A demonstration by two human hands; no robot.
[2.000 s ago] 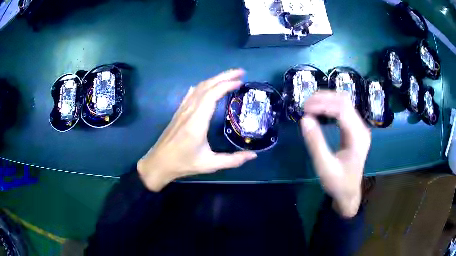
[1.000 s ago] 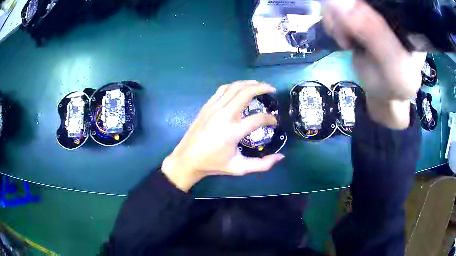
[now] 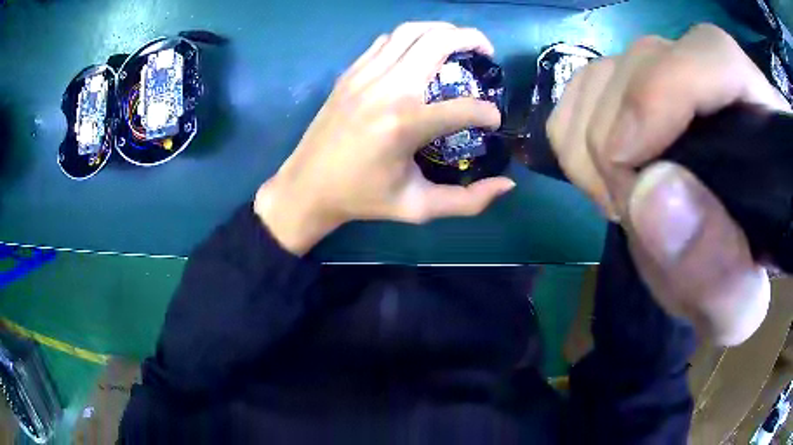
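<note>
A round black housing (image 3: 487,163) sits open side up on the bench in front of me, with a silvery circuit board (image 3: 459,143) inside it. My left hand (image 3: 383,130) holds this housing, thumb at its near edge and fingers over its far side and across the board. My right hand (image 3: 661,148) is large and close to the camera, gripping the black electric screwdriver (image 3: 739,169). The driver's front end points left at the housing's right side; its tip is too dark to make out, so contact cannot be told.
Two black housings with boards (image 3: 161,96) (image 3: 90,117) stand side by side on the green bench (image 3: 252,174) at the left. Another housing (image 3: 561,74) is partly hidden behind my right hand. The bench's near edge runs in front of my body.
My right hand has come down from the upper right with the screwdriver, towards the held housing. My left hand stays on that housing. The view has shifted, and the white feeder box is out of view.
</note>
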